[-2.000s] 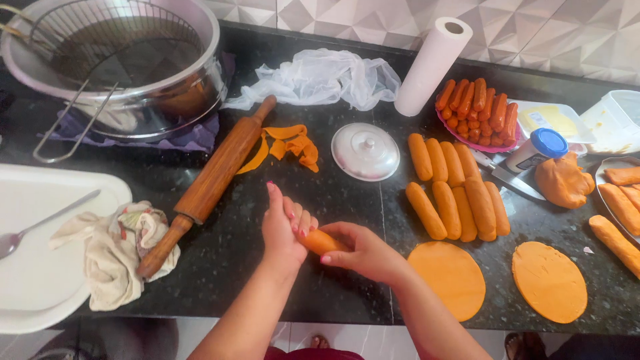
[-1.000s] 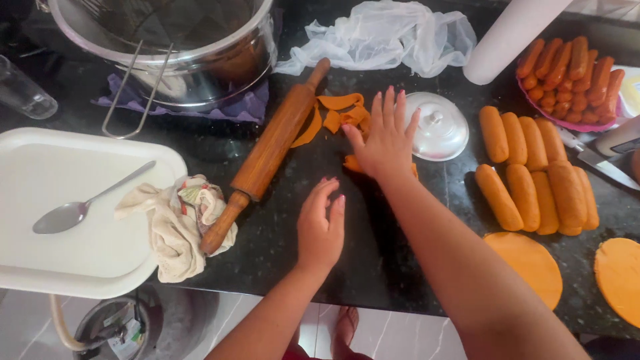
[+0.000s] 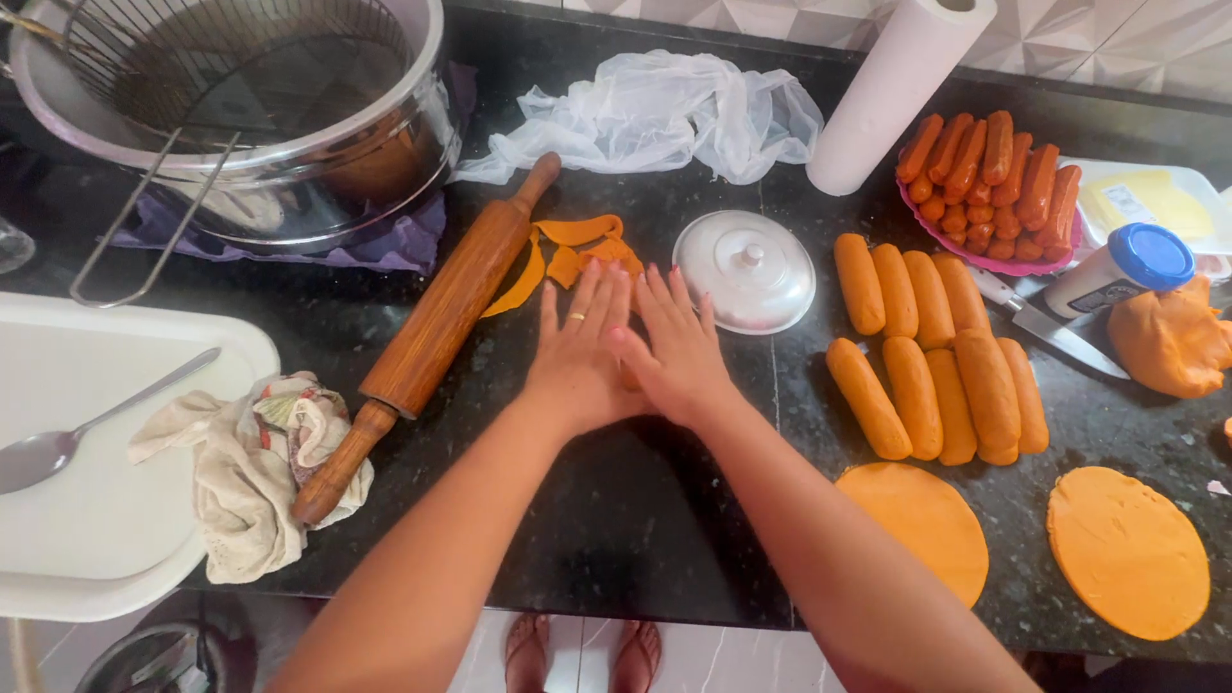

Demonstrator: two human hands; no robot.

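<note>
My left hand (image 3: 587,351) and my right hand (image 3: 679,346) lie flat side by side, palms down, over a piece of orange dough (image 3: 630,375) on the dark counter. Most of that piece is hidden beneath them. Flat orange dough scraps (image 3: 577,231) lie just beyond my fingertips. A wooden rolling pin (image 3: 452,308) rests slantwise to the left, its near handle on a crumpled cloth (image 3: 241,481). To the right, dough-wrapped sausages (image 3: 914,289) lie in two rows, above two flat dough discs (image 3: 924,525). A metal lid (image 3: 744,272) sits beyond my right hand.
A large metal pot (image 3: 423,115) with a wire basket stands back left. A white tray (image 3: 231,337) holds a spoon. Behind are a plastic bag (image 3: 664,111) and paper towel roll (image 3: 895,96). At right are sausages on a pink plate (image 3: 1035,267), a knife (image 3: 1068,342), a jar (image 3: 1107,279) and a dough lump (image 3: 1169,337).
Two seconds ago my hands held a dough-wrapped piece above the counter. One second ago they were apart, the right one reaching by the scraps. Now they lie together over dough.
</note>
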